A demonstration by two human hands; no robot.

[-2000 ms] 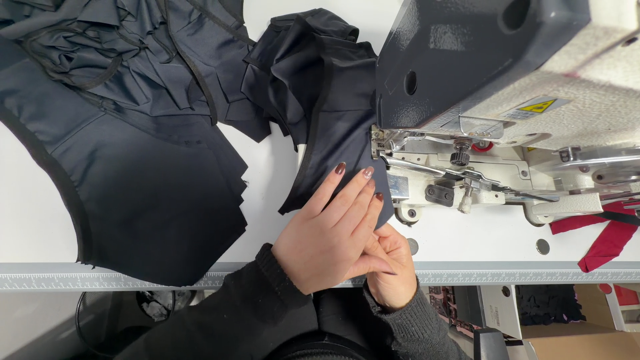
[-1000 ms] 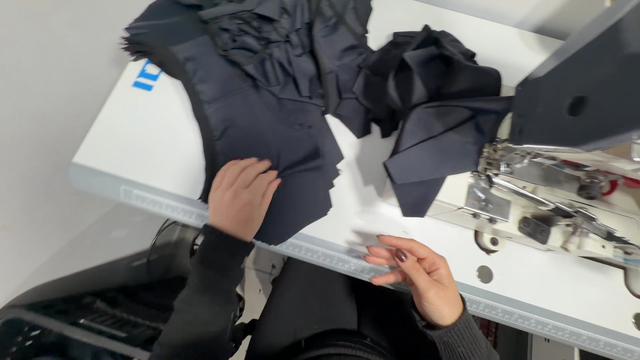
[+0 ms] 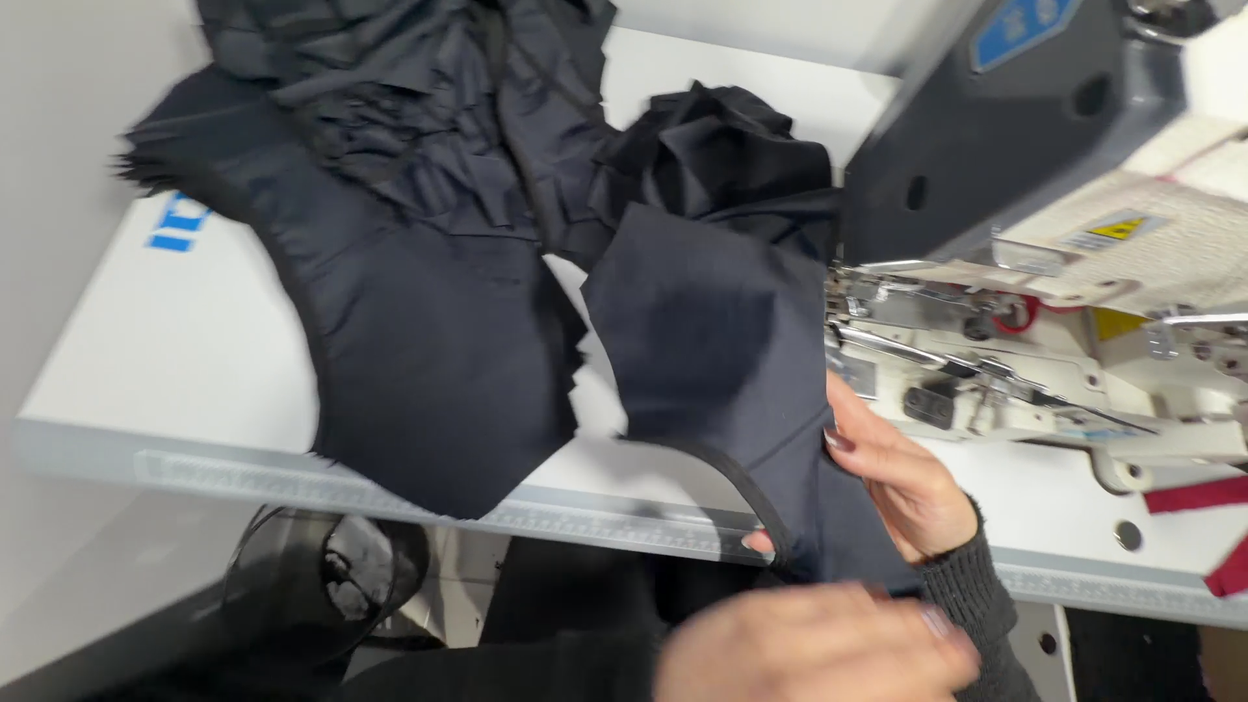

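A dark navy fabric panel point(image 3: 721, 341) with a bound curved edge spreads beside the industrial sewing machine point(image 3: 1014, 195), its right side close to the presser foot area. My right hand point(image 3: 902, 473) holds this panel near the table's front edge, thumb on top and the other fingers mostly hidden under the cloth. Blurred and low in the view, my left hand point(image 3: 814, 643) is at the panel's lower end; whether it grips the cloth cannot be told. Another dark panel point(image 3: 429, 361) with a jagged right edge lies to the left, joined to or lying against bunched dark fabric point(image 3: 390, 127).
A ruler strip point(image 3: 624, 526) runs along the table's front edge. Red fabric strips point(image 3: 1194, 495) lie at the far right. Below the table on the left stands a dark bin point(image 3: 327, 575) with pale contents.
My left hand has left the left panel and moved right. My right hand, apart from the cloth one second ago, now holds the right panel, which is spread out toward the front edge.
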